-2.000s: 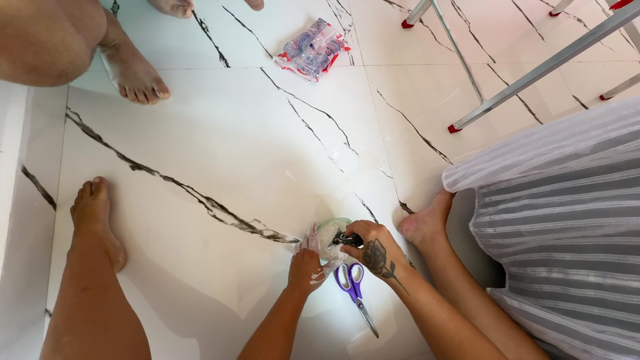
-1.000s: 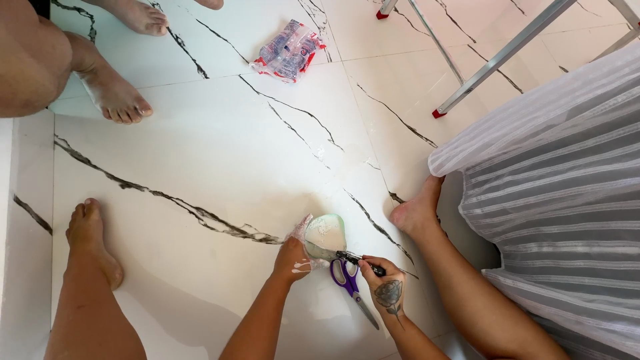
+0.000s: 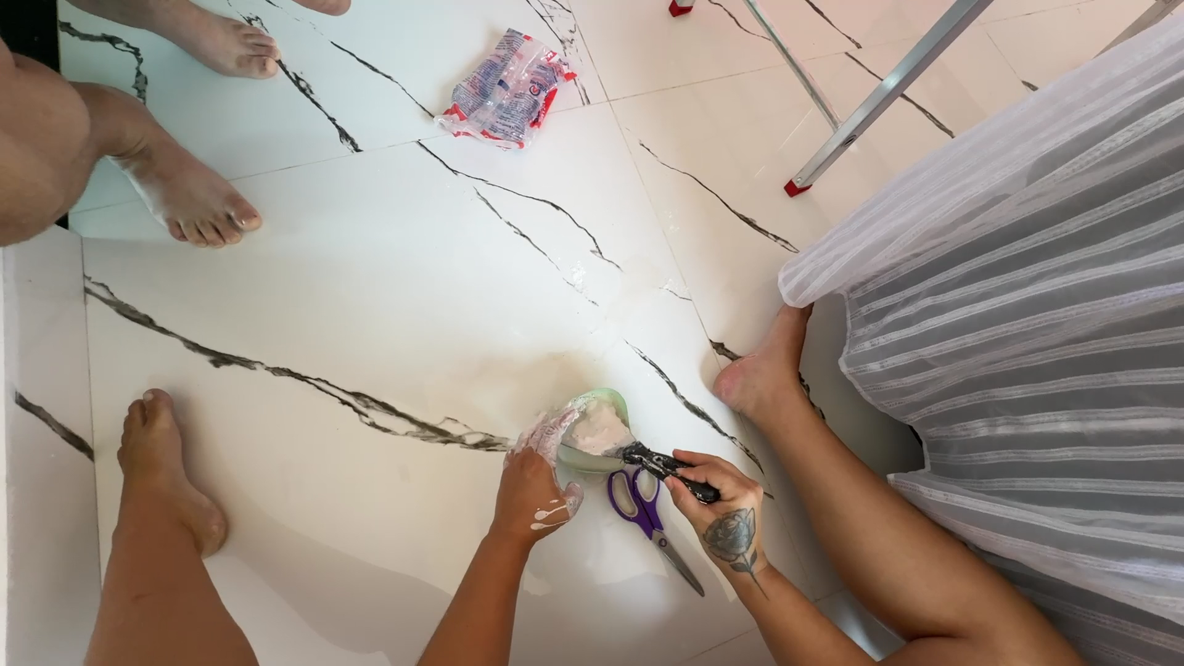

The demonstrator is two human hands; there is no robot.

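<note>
My left hand (image 3: 541, 481), smeared with white paste, is at the left side of a small greenish bowl (image 3: 612, 400) and holds it. White paste (image 3: 597, 427) lies in the bowl. My right hand (image 3: 717, 490) grips the black handle of a putty knife (image 3: 671, 467), whose blade reaches into the bowl and is partly hidden by paste. Purple-handled scissors (image 3: 649, 523) lie on the floor just below the bowl, between my forearms, with their blades toward the lower right.
A crumpled plastic packet (image 3: 509, 88) lies on the marble-patterned tile floor. Another person's bare feet (image 3: 199, 199) are at upper left. A metal ladder leg (image 3: 888, 97) with a red foot stands at upper right. A sheer white curtain (image 3: 1036, 324) hangs at the right, by my foot.
My right hand has moved back from over the bowl, where it was two seconds ago, to the right, still with the black handle. The bowl now shows more fully.
</note>
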